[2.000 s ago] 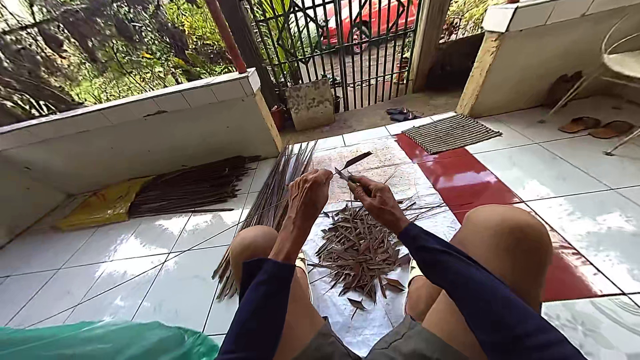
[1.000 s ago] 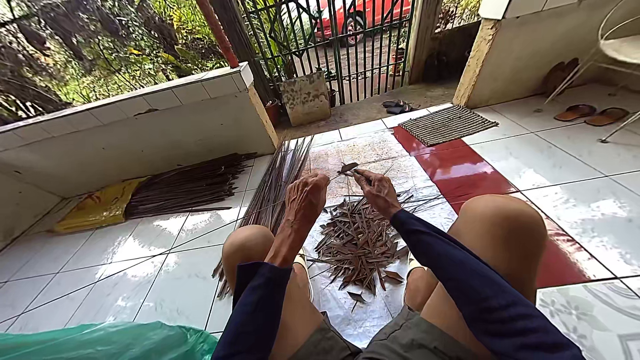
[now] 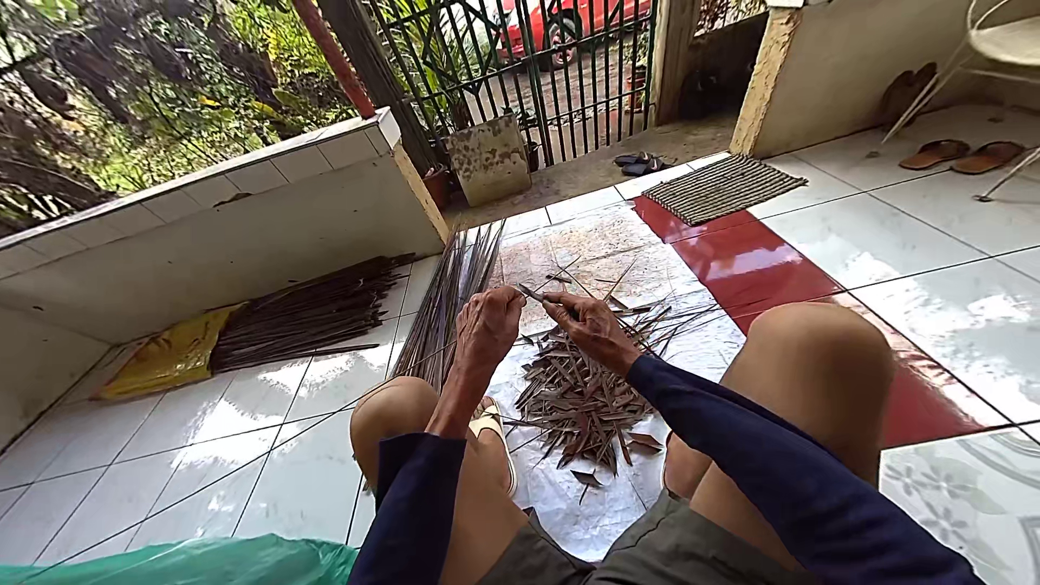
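My left hand is closed on a long thin palm-leaf midrib, which trails down to the lower left. Touching or almost touching it, my right hand grips a small knife whose blade points toward my left fingers. Under my hands lies a pile of brown dried leaf scraps on a pale plastic sheet. Left of my left hand, a bundle of long dark strips rests on the floor.
Another bundle of dark sticks lies by the low wall, partly on a yellow sack. Green plastic is at the lower left. A ribbed doormat, brown sandals and a metal gate stand farther off.
The dark leaf piece that stood out above my hands in both earlier frames is no longer there. A small dark piece now shows just beyond the knife. Both hands remain close together.
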